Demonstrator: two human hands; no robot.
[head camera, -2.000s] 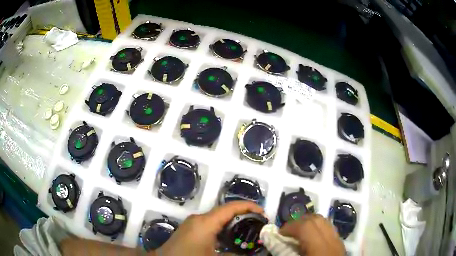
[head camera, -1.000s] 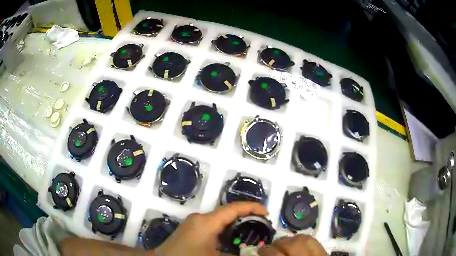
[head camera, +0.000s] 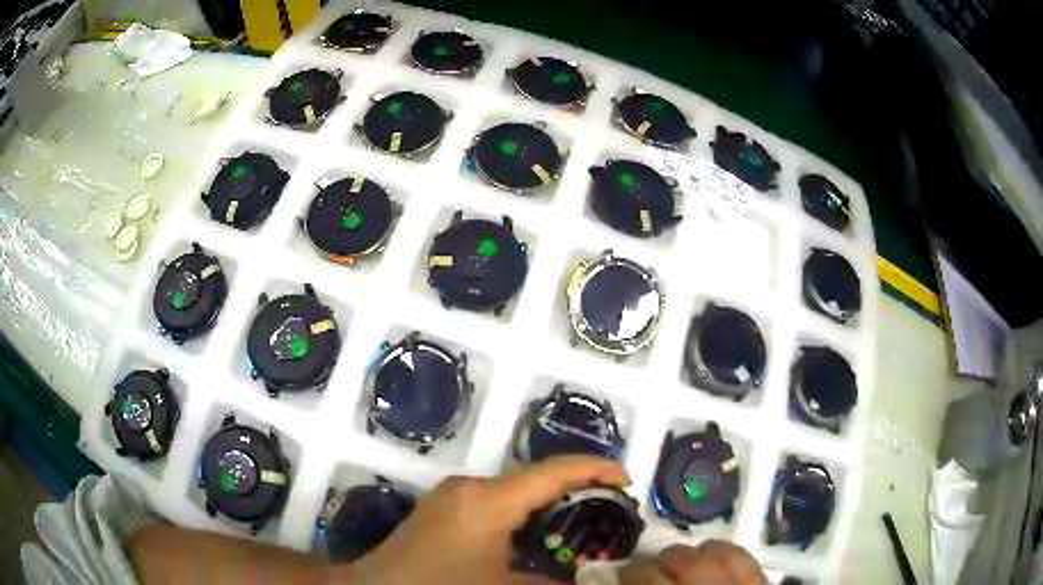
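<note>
My left hand (head camera: 458, 520) holds a dark smartwatch head (head camera: 581, 531) near the bottom edge, with small coloured spots lit on its face. My right hand (head camera: 698, 566) is cut off by the bottom edge; its fingers are at the watch's lower right, with a bit of white cloth (head camera: 597, 570) at the watch face. Most of the cloth is hidden. Below the hands lies the white foam tray (head camera: 503, 343) with rows of watch heads, some back up with green dots, others screen up. One pocket (head camera: 732, 251) at the upper right holds no watch.
Small pale rings (head camera: 128, 240) and a crumpled white wipe (head camera: 154, 51) lie on the bench at left. A thin dark tool (head camera: 898, 549) and a white cloth (head camera: 955, 514) lie at lower right. A dark green belt with yellow edging (head camera: 909, 286) runs behind the tray.
The view has shifted slightly. My right hand and the white cloth have moved lower, and less of the cloth shows. My left hand still holds the watch head.
</note>
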